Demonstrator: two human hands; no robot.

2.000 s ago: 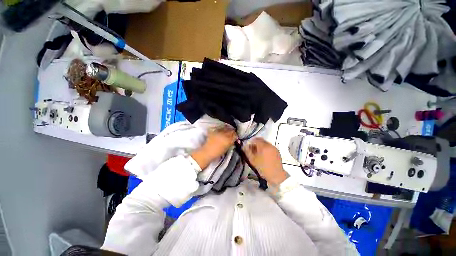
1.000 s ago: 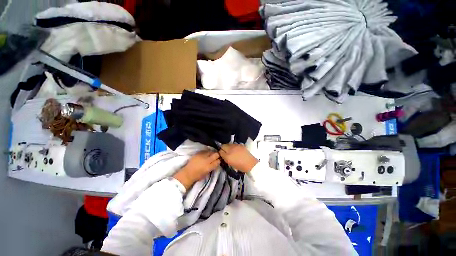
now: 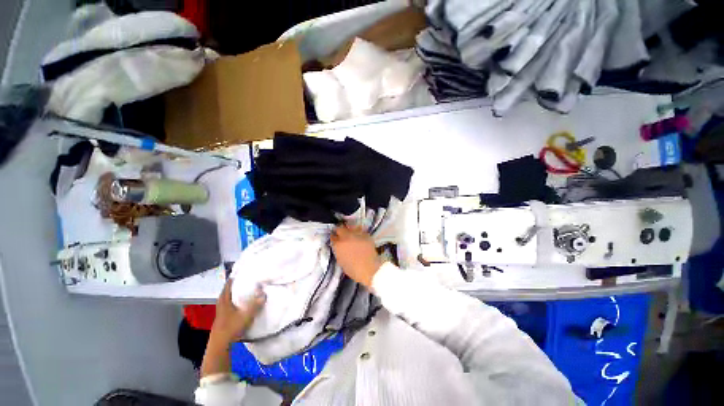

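Note:
A bundle of black and white panels (image 3: 286,273) lies at the table's front edge, its black ends (image 3: 329,176) fanned out on the table and its pale, dark-edged layers hanging toward my body. My right hand (image 3: 355,252) grips the bundle at its gathered middle, below the black ends. My left hand (image 3: 236,311) is at the bundle's lower left side, against the white layers; part of the fingers is hidden. The tie strip cannot be made out under my right hand.
A white sewing machine (image 3: 556,238) lies right of the bundle, with a flat black piece (image 3: 521,181) and scissors (image 3: 562,154) behind it. Another machine (image 3: 171,250) and a pale green bottle (image 3: 179,191) are at left. A cardboard box (image 3: 238,99) and grey-white bundles (image 3: 548,47) stand behind.
My left hand has left the tied middle and moved down-left to the bundle's side. My right hand stays at the middle. The black strip earlier between my hands no longer shows.

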